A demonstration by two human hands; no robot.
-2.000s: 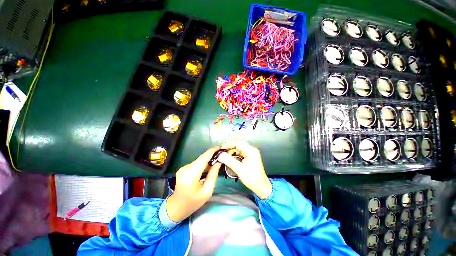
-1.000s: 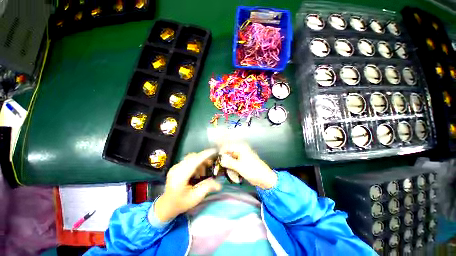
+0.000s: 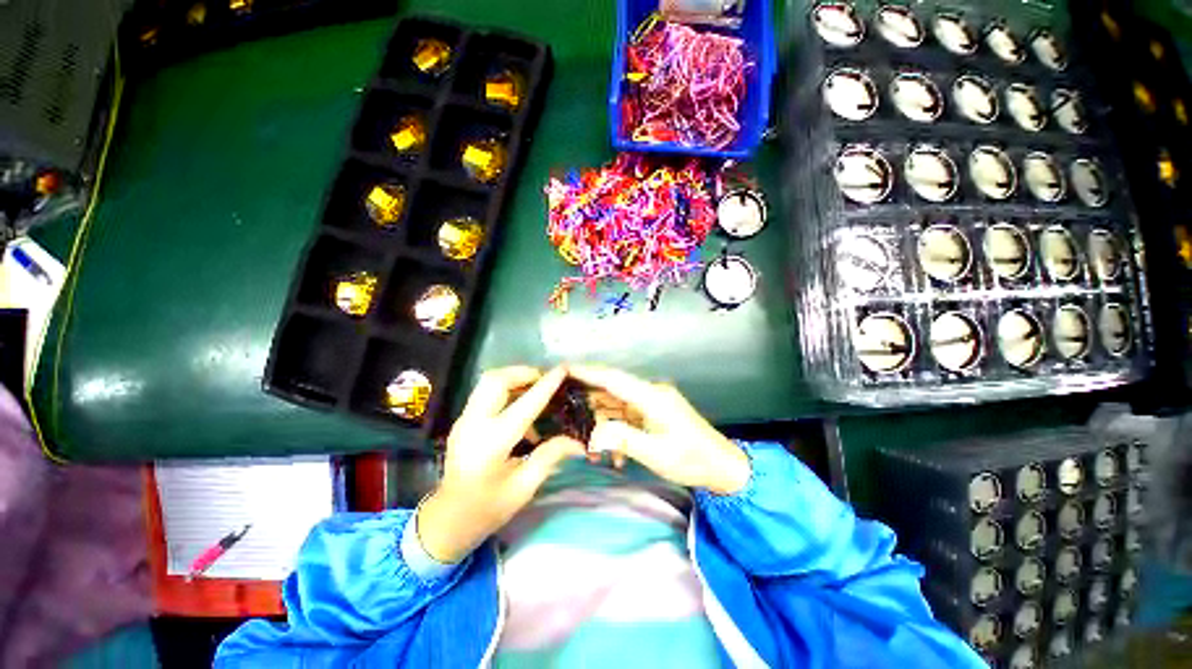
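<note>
My left hand (image 3: 494,460) and my right hand (image 3: 664,434) meet at the bench's front edge. Between their fingers they hold a small dark round housing (image 3: 571,416), mostly hidden by the fingers. A heap of pink, red and blue wired parts (image 3: 630,222) lies on the green mat ahead. Two silver-faced discs (image 3: 728,280) lie to the right of the heap. A few loose bits lie just in front of it, one of them yellow (image 3: 561,295).
A black tray (image 3: 451,196) with amber units stands left; its bottom-left pocket is empty. A blue bin (image 3: 756,124) of wires is beyond the heap. A clear tray stack (image 3: 817,314) of silver discs stands right, a dark stack (image 3: 935,523) below it. A paper sheet (image 3: 248,503) with pink pen lies lower left.
The view has shifted slightly. The fingertips of both hands have come closer together around the dark housing, and the left hand's fingers are more bent over it.
</note>
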